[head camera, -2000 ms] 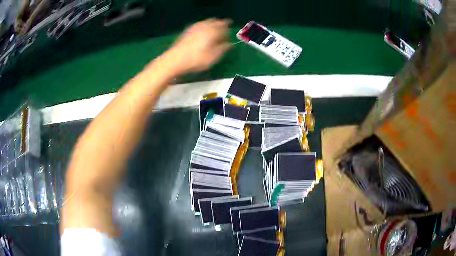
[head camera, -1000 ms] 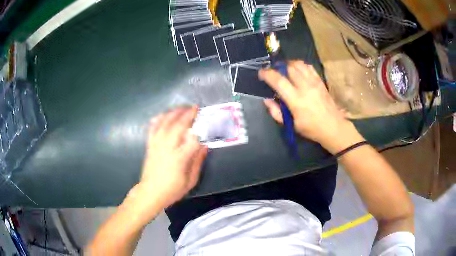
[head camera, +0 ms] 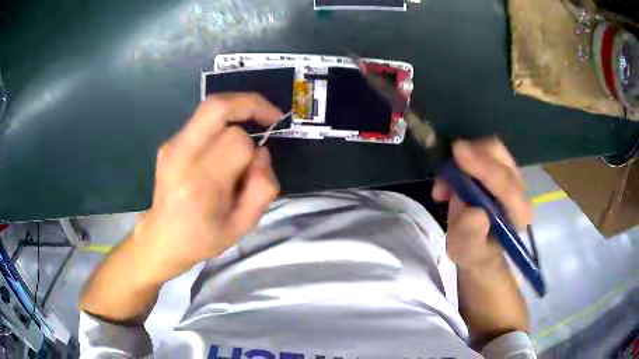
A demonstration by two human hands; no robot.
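A long white phone housing point(head camera: 336, 132) lies flat on the dark green mat, its red end to the right. A black LCD module point(head camera: 249, 85) lies over its left part, with an orange flex cable point(head camera: 303, 98) at its right edge beside a white-silver patch. My left hand point(head camera: 210, 165) pinches thin silvery solder wire point(head camera: 272, 127) over the LCD's lower edge. My right hand point(head camera: 483, 200) holds a soldering iron by its dark blue handle point(head camera: 494, 217). Its blurred barrel point(head camera: 420, 130) points up-left over the housing's red end.
Brown cardboard point(head camera: 543, 63) lies at the upper right with a clear round item with a red rim point(head camera: 620, 59). Part of another black LCD point(head camera: 361, 2) shows at the top edge. The bench's front edge runs just before the wearer's body. A cardboard box point(head camera: 595, 193) stands lower right.
The view has moved down and closer. The phone housing now lies open with the LCD and flex on it. My left hand now holds solder wire; the iron has moved away from the LCD stack.
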